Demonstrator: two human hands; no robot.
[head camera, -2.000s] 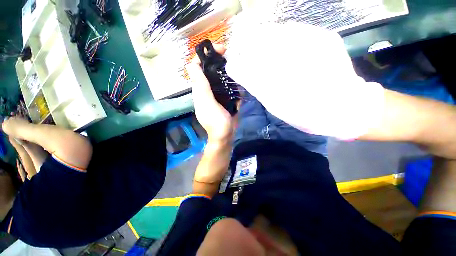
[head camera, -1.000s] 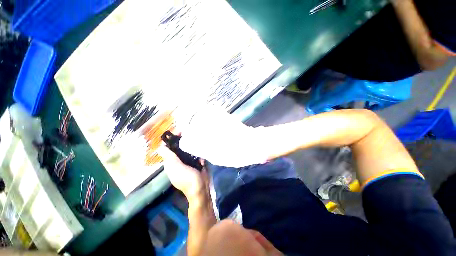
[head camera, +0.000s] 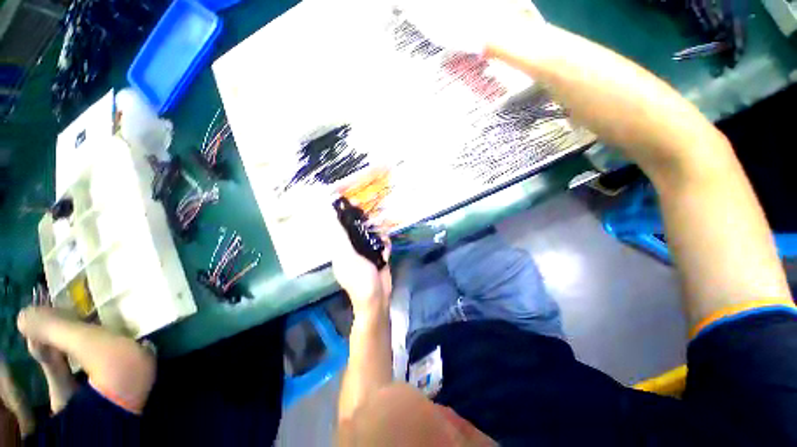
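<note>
My left hand (head camera: 363, 272) is bare and holds a black connector housing (head camera: 359, 230) at the near edge of the cream wire tray (head camera: 284, 231). Short wires stick out of the housing's side. My right hand (head camera: 517, 39) is stretched over the tray's far right part, beside the reddish wires (head camera: 474, 74). It is washed out white, so its fingers and anything in them cannot be made out. Orange wires (head camera: 371, 192) lie just beyond the housing, with black wires (head camera: 330, 155) behind them. Pale wires with dark tips (head camera: 516, 140) lie at the right.
Part-wired connectors (head camera: 223, 284) lie between the wire tray and a neighbour's divided tray (head camera: 131, 262). A blue bin (head camera: 175, 52) stands at the back left. Another person's arm (head camera: 92, 354) is at lower left. Blue stools (head camera: 315, 354) are below the bench.
My right hand has left the housing and moved away to the tray's far right part. My left hand still holds the housing. The camera view has turned and shifted.
</note>
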